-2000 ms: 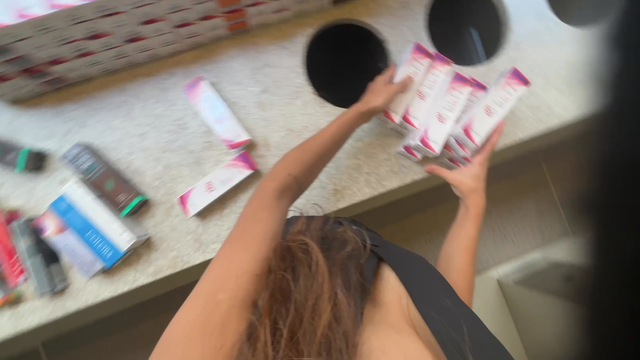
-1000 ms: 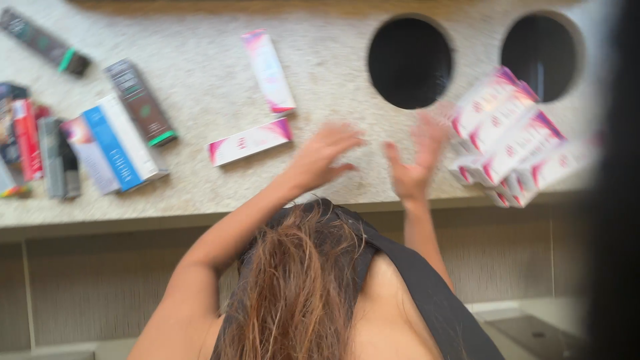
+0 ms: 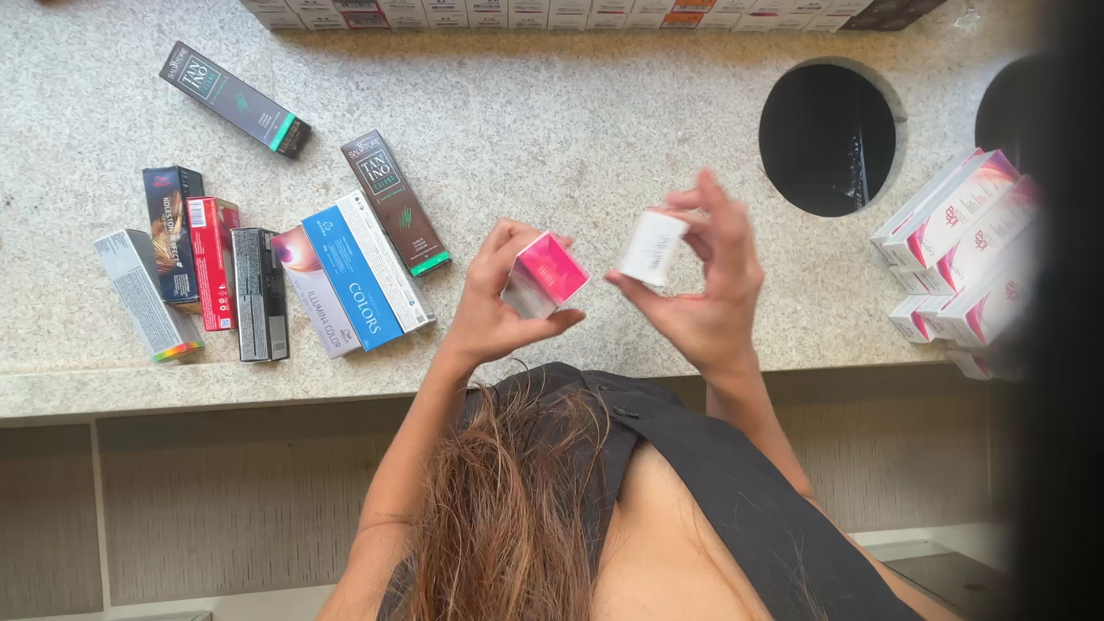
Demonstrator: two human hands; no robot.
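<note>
My left hand (image 3: 504,297) grips a pink-and-white hair colour box (image 3: 548,273), whose pink end faces up. To its right, my right hand (image 3: 707,267) holds another white box (image 3: 653,247) between thumb and fingers, its end with printed writing turned up. A small gap separates the two boxes, both above the counter's front edge. Several pink-and-white boxes (image 3: 957,228) are piled at the right. Left of my hands lie a blue-and-white Colors box (image 3: 352,276), a lilac Illumina Color box (image 3: 317,297) and a brown Tanino box (image 3: 397,203).
Another Tanino box (image 3: 235,99) lies at the upper left of the speckled counter (image 3: 552,112). Below it are a dark Koleston Perfect box (image 3: 172,233), a red box (image 3: 213,263) and others. A round hole (image 3: 828,138) opens at the right. A long row of boxes (image 3: 552,13) lines the back.
My hands have left the pile at the right and taken hold of two boxes. The two pink-and-white boxes that lay apart on the counter are gone from there. The view has shifted.
</note>
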